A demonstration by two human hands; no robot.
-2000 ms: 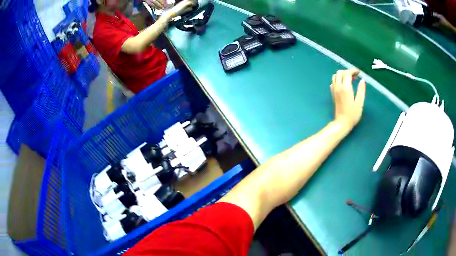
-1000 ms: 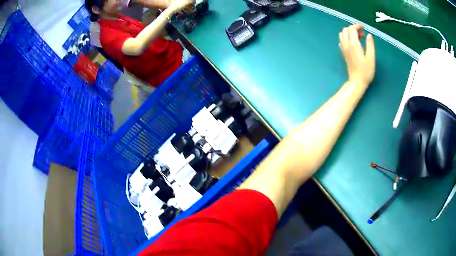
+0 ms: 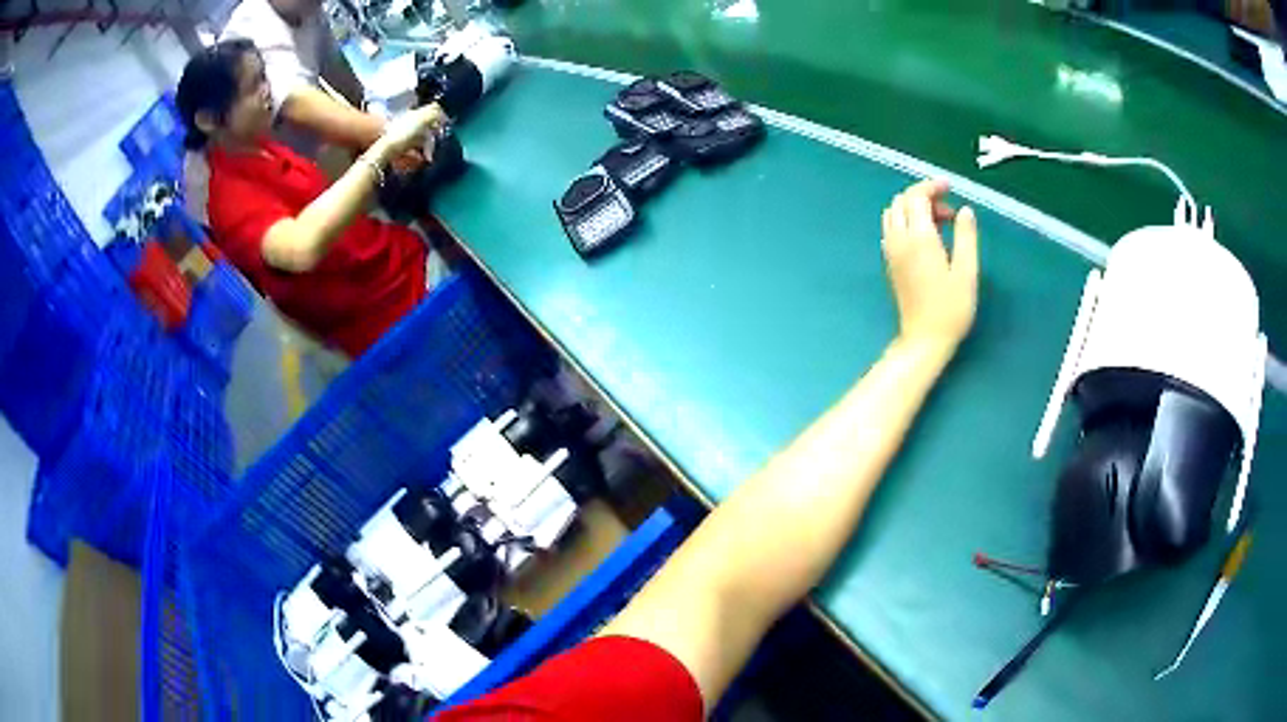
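A white camera unit point(image 3: 1183, 303) with a glossy black head housing point(image 3: 1129, 487) lies on the teal bench at the right. Its white tail cable point(image 3: 1094, 160) reaches over the bench's far edge strip. Thin wires point(image 3: 1013, 567) and a dark strip with a blue tip come out below the head. Metallic tweezers or a hook tool point(image 3: 1210, 604) with a yellow-orange part lie beside it. My left hand point(image 3: 932, 268) rests on the bench left of the unit, fingers apart, holding nothing and not touching the unit. My right hand is not in view.
Several black panels point(image 3: 597, 212) lie grouped farther up the bench point(image 3: 706, 339). A blue crate point(image 3: 332, 409) at the lower left holds several camera units point(image 3: 409, 557) over cardboard. A person in a red shirt point(image 3: 304, 226) works at the bench's far left, another person behind. A green conveyor point(image 3: 903, 85) runs beyond.
The view has shifted and turned, so more of the far end of the bench shows. My left hand stays in nearly the same pose. The camera unit has not visibly moved on the bench.
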